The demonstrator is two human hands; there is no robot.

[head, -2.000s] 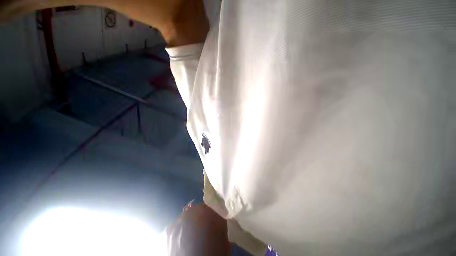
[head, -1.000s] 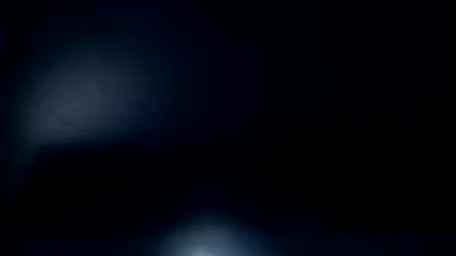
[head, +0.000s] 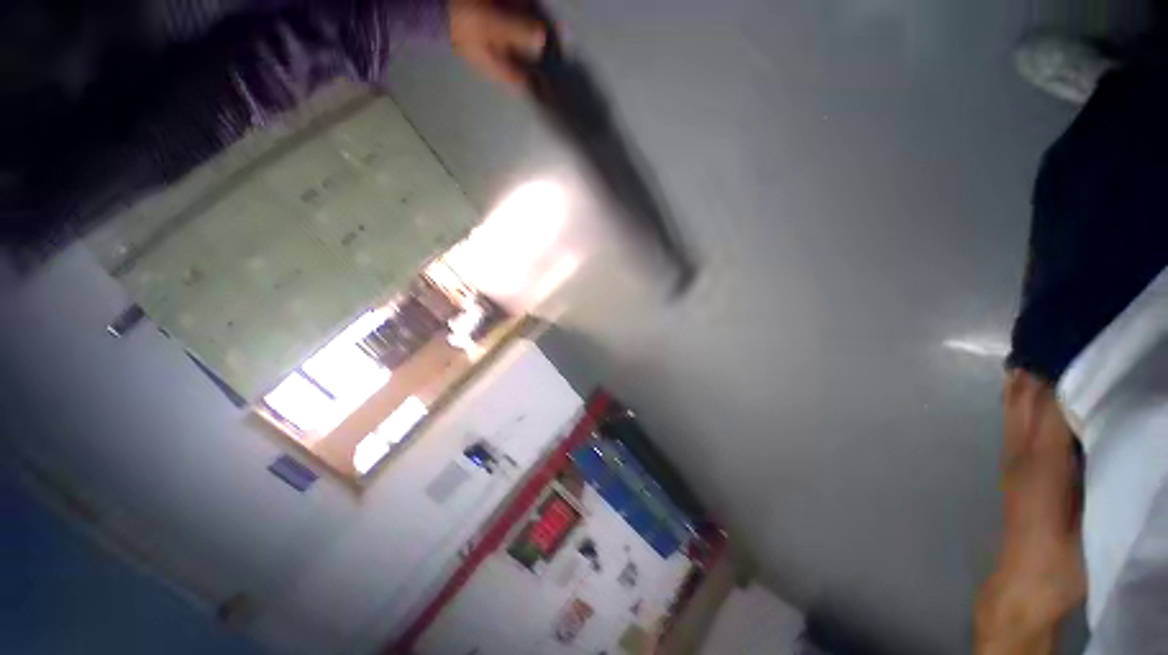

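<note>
The view is strongly tilted and blurred. A bare forearm point(head: 1035, 512), seemingly my left, hangs at the lower right beside a white shirt point(head: 1134, 486) and dark trousers point(head: 1102, 230). No hand can be made out at its end. My right hand is not in the picture. At the top, another person's hand point(head: 497, 36) below a purple sleeve point(head: 295, 58) holds a long dark wand point(head: 615, 154), which points down and right over the grey floor.
A pale green cabinet point(head: 308, 230) stands at the left by a bright window-like opening point(head: 327, 384). A white wall point(head: 384, 525) and a red-edged board point(head: 538, 563) with blue and red patches lie lower down. A shoe point(head: 1063, 67) is at the upper right on the grey floor point(head: 820, 256).
The view was filled by white cloth, then almost black. Now it shows the room, tilted, with the other person's hand and the dark wand in it.
</note>
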